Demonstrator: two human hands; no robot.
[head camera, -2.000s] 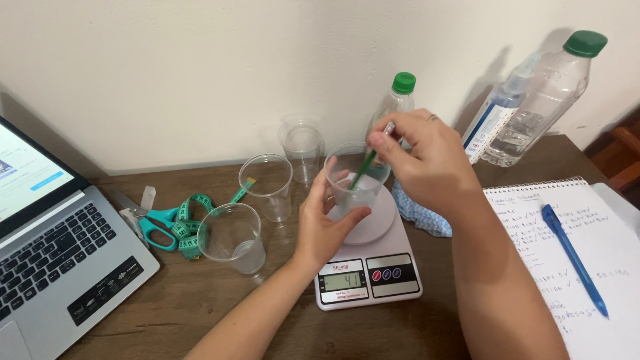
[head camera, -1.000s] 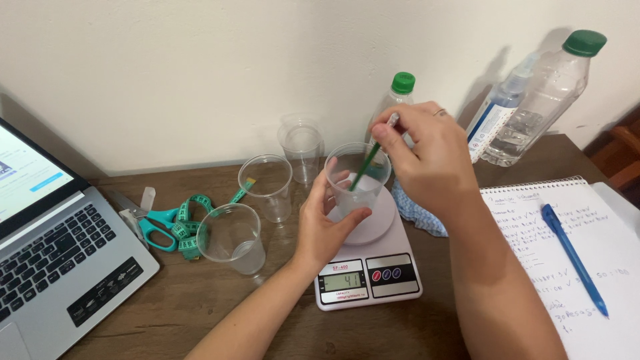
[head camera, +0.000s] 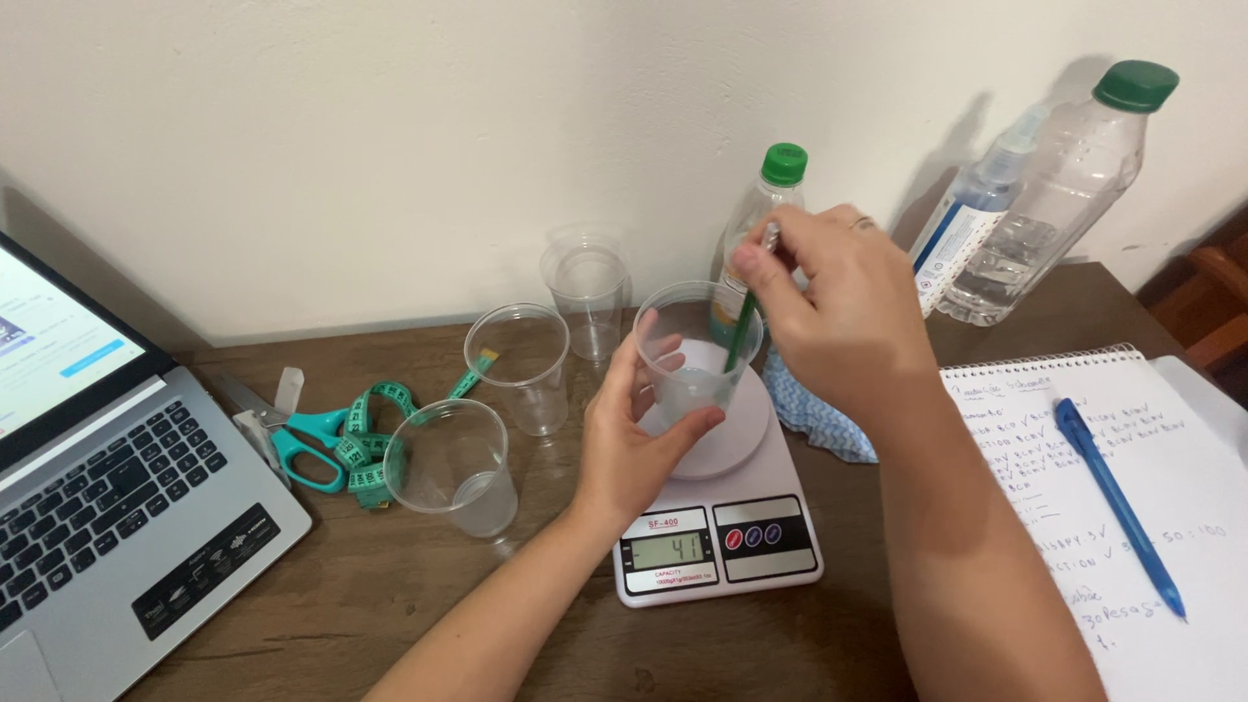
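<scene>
Fingers and thumb of my left hand (head camera: 639, 419) wrap a clear plastic cup (head camera: 694, 390) that holds some cloudy liquid, over the round plate of a white digital kitchen scale (head camera: 717, 580). Whether the cup rests on the plate cannot be told. From the right, my right hand (head camera: 829, 283) pinches the top of a thin green stick (head camera: 743, 327), whose lower part slants down inside the cup. The scale's display is lit. Left of the cup, a clear cup with a little liquid (head camera: 453, 468) and another clear cup (head camera: 522, 366) stand on the wooden table.
Further clear cups (head camera: 590, 292) stand near the wall. A green-capped small bottle (head camera: 760, 205) and a blue-white cloth (head camera: 814, 409) lie behind my right hand. At left are a laptop (head camera: 146, 507), scissors (head camera: 312, 444) and measuring tape (head camera: 366, 439); at right, a notebook (head camera: 1053, 487), blue pen (head camera: 1121, 512), spray bottle (head camera: 960, 229) and large bottle (head camera: 1053, 195).
The green stick's lower end has shifted to the right within the cup, and its slant is steeper. My left hand keeps its hold around the cup.
</scene>
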